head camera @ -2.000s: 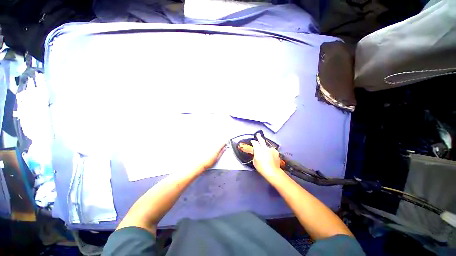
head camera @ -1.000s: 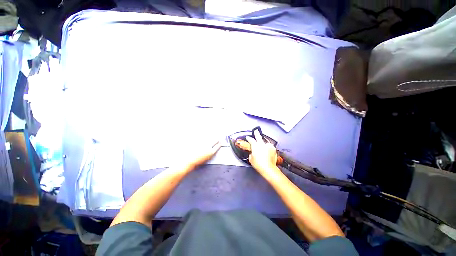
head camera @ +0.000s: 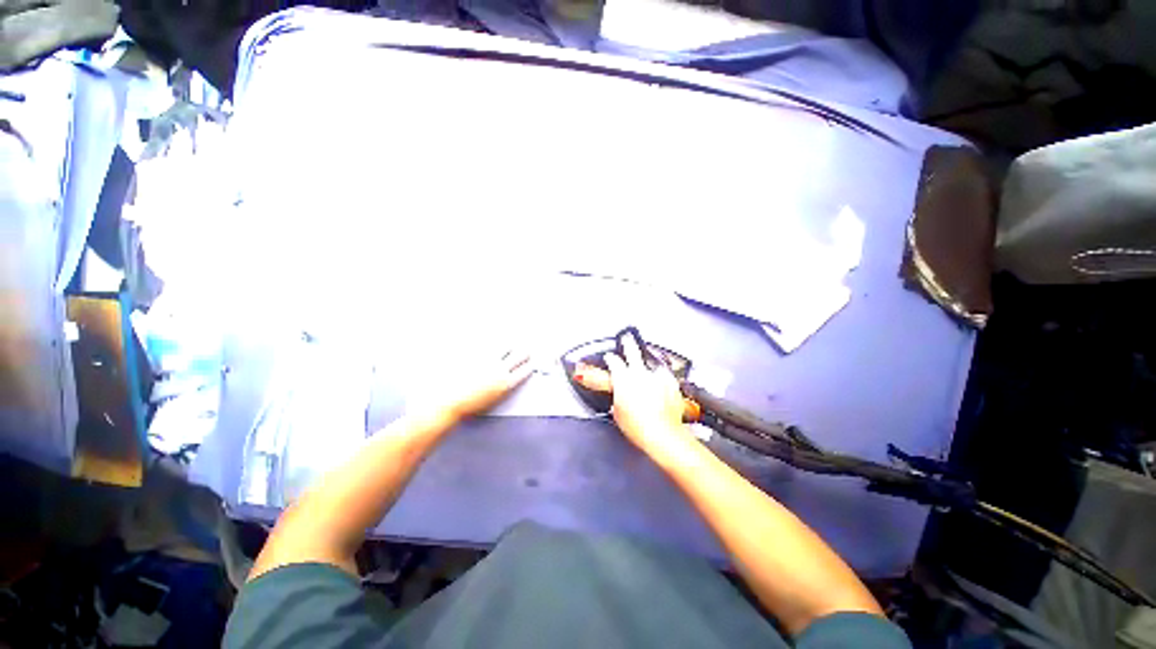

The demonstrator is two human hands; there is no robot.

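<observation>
My right hand (head camera: 644, 396) grips the orange-brown handle of the steam iron (head camera: 590, 375), whose dark pointed soleplate faces left on a pale cloth piece (head camera: 533, 399) near the front of the ironing table (head camera: 507, 475). My left hand (head camera: 488, 384) lies flat on the same cloth, left of the iron's tip, fingers apart. The cloth is overexposed, so its edges and the left fingertips are hard to see. A small angular pale piece (head camera: 799, 320) lies to the right, beyond the iron.
A dark hose (head camera: 811, 453) trails right from the iron over the table edge. A dark brown pad (head camera: 951, 228) is at the right corner. Pale strips (head camera: 273, 444) lie at the table's left edge. Beyond them is heaped white cloth (head camera: 178, 254). A grey cover (head camera: 1090, 203) stands at right.
The view has turned, so the table appears shifted right and tilted. The iron in my right hand and my left hand have both moved left along the cloth.
</observation>
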